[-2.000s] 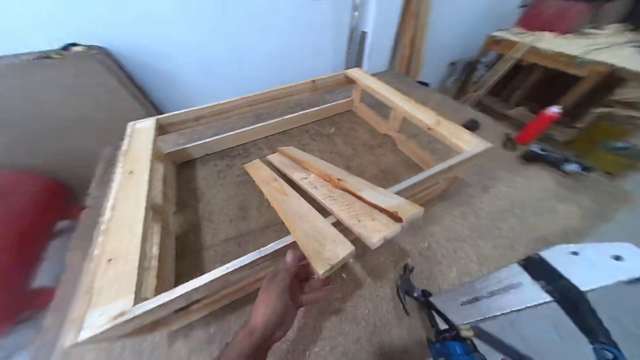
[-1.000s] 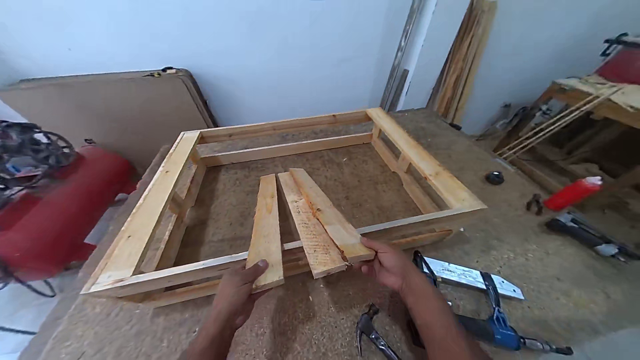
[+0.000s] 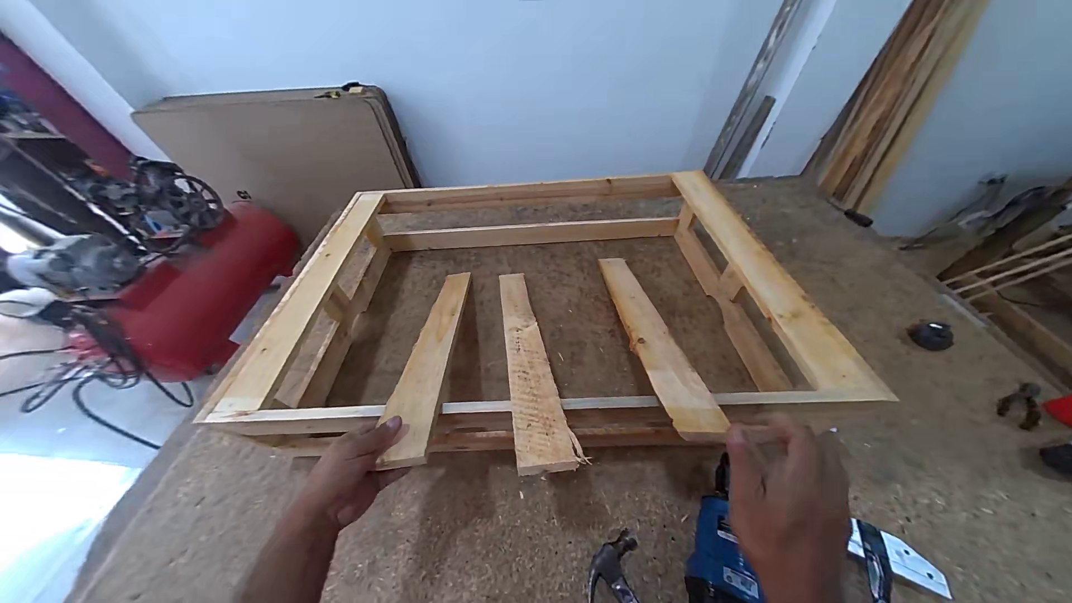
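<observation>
A rectangular wooden frame (image 3: pixel 526 193) lies on a particleboard work surface (image 3: pixel 469 511). Three tapered boards rest across its near rail, their far ends inside the frame. My left hand (image 3: pixel 356 469) grips the near end of the left board (image 3: pixel 427 360). The middle board (image 3: pixel 536 385), rough and splintered at its near corner, is touched by neither hand. My right hand (image 3: pixel 787 494) is at the near end of the right board (image 3: pixel 662 352), fingers bent; whether they close on it is hard to tell.
Near the front edge lie a claw hammer (image 3: pixel 611 569) and a blue power tool (image 3: pixel 722 548), with a white metal piece (image 3: pixel 904 557) beyond my right hand. A red air compressor (image 3: pixel 180 301) stands left. Pliers (image 3: pixel 1019 404) and a black round object (image 3: pixel 931 335) lie at right.
The boards, bunched together before, are now spread apart along the near rail. My right hand has moved right with the right board, and my left hand has moved left with the left board.
</observation>
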